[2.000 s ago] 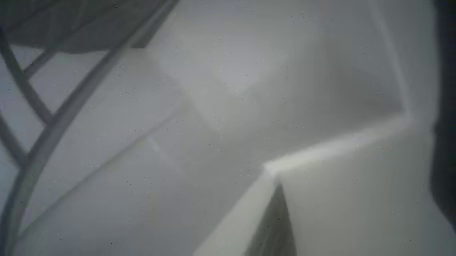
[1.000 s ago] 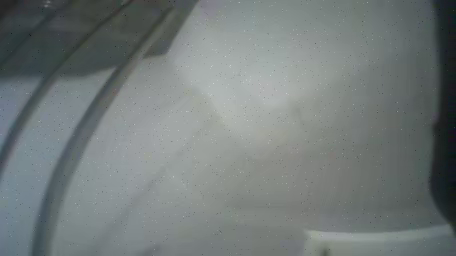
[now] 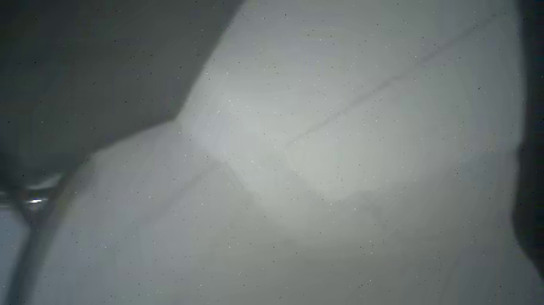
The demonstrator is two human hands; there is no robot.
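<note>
Neither of my hands is in view. A curved metal handrail (image 3: 27, 256) shows blurred at the lower left, with a branching bar and a shiny piece beside it. A pale, smooth wall-like surface (image 3: 358, 149) fills most of the picture, crossed by a thin dark line. The view is blurred and tilted, and it is not clear how far off these surfaces are.
A dark grey area (image 3: 101, 71) with an angular edge covers the upper left. A dark shape (image 3: 534, 131) runs down the right rim; what it is cannot be told.
The handrail has shifted to the lower left and shows less. The dark area at the upper left has grown. The bright white edge at the lower right is gone from view.
</note>
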